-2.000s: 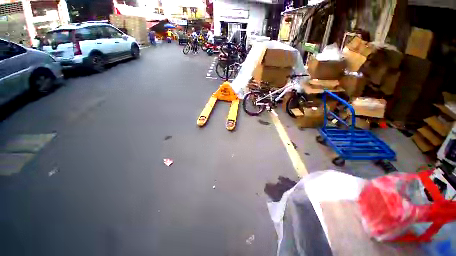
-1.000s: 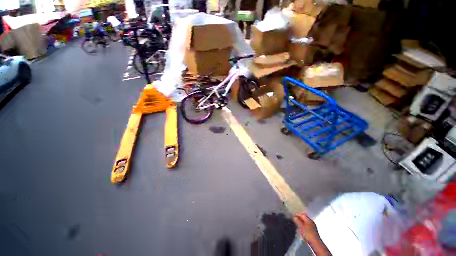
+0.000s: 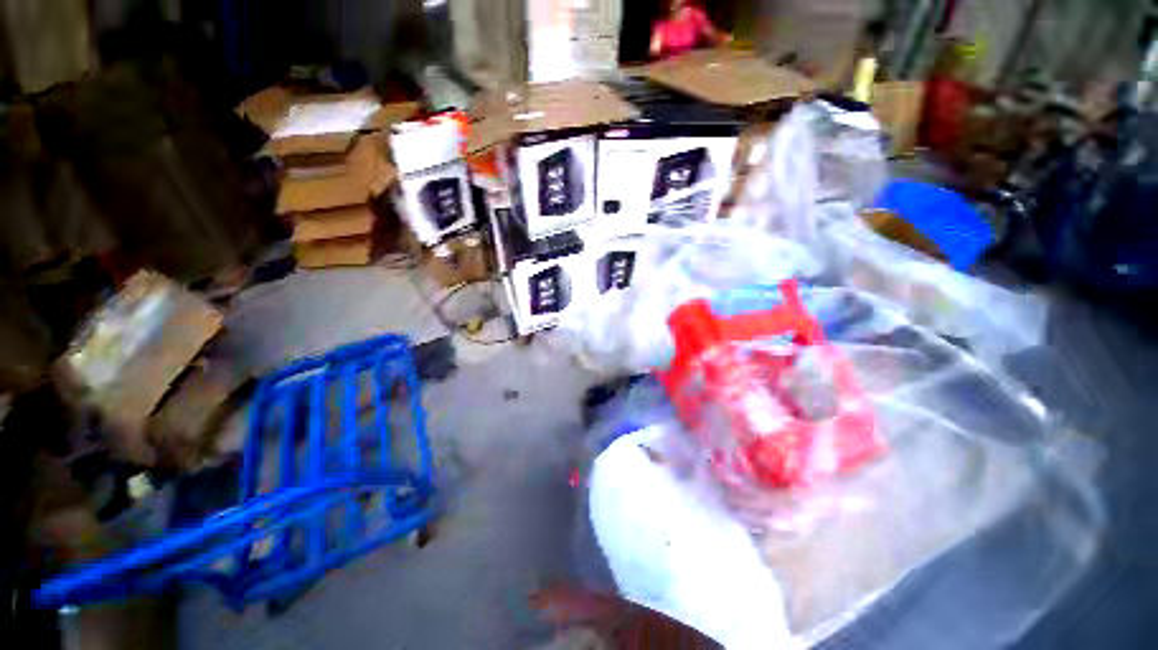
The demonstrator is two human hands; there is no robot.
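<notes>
A red plastic piece (image 3: 775, 394), partly under clear film, lies on a plastic-covered pile (image 3: 889, 546) at the lower right. A bright white rounded surface (image 3: 679, 533) is at the pile's near left side. My right hand (image 3: 591, 612), as it appears to be, is a blurred skin-toned shape at the bottom edge, just below the white surface. Its fingers and any hold are too blurred to tell. My left hand is not in view.
A blue slatted trolley (image 3: 337, 438) stands at the left. Brown cartons (image 3: 333, 191) and black-and-white printed boxes (image 3: 555, 187) are stacked behind. A person in pink (image 3: 683, 28) is at the back. A blue object (image 3: 937, 218) is at the right.
The view has swung right. The trolley has shifted to the left of the picture, the pile with the red piece towards the middle, and the yellow pallet jack and bicycle have left view.
</notes>
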